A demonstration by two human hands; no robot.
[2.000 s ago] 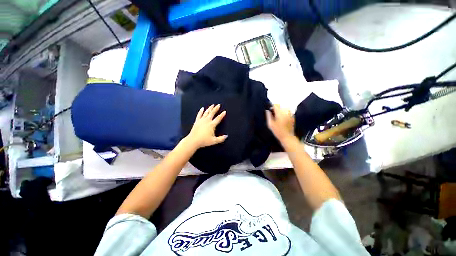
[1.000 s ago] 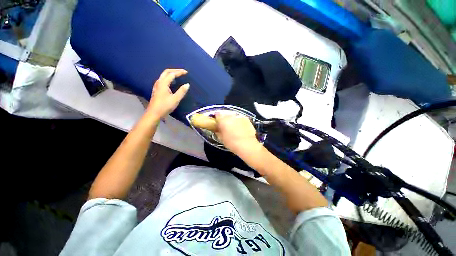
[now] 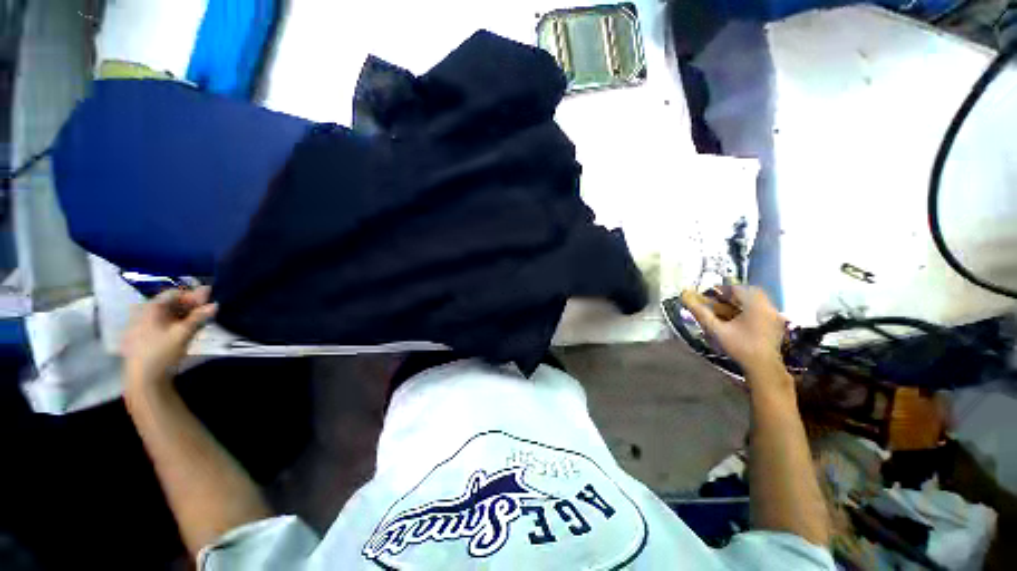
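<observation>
The black garment (image 3: 424, 212) lies spread over the right part of the dark-blue padded buck (image 3: 167, 178), partly wrinkled, its lower edge hanging at the near side. My left hand (image 3: 167, 329) is at the garment's lower left corner, thumb and fingers pinching its edge. My right hand (image 3: 736, 323) is closed around the handle of the steam iron (image 3: 705, 337) at the right table edge, right of the garment. The iron's rear is partly hidden by my hand.
The white pressing table (image 3: 647, 145) with a metal-framed window (image 3: 591, 47) lies behind the garment. A blue metal arm (image 3: 232, 50) stands at the upper left. A second white table (image 3: 881, 167) is at the right, with a black hose (image 3: 939, 190). Cables run right from the iron.
The iron has moved from the buck to the right table edge with my right hand. The garment now covers more of the buck, and my left hand has moved left to its edge.
</observation>
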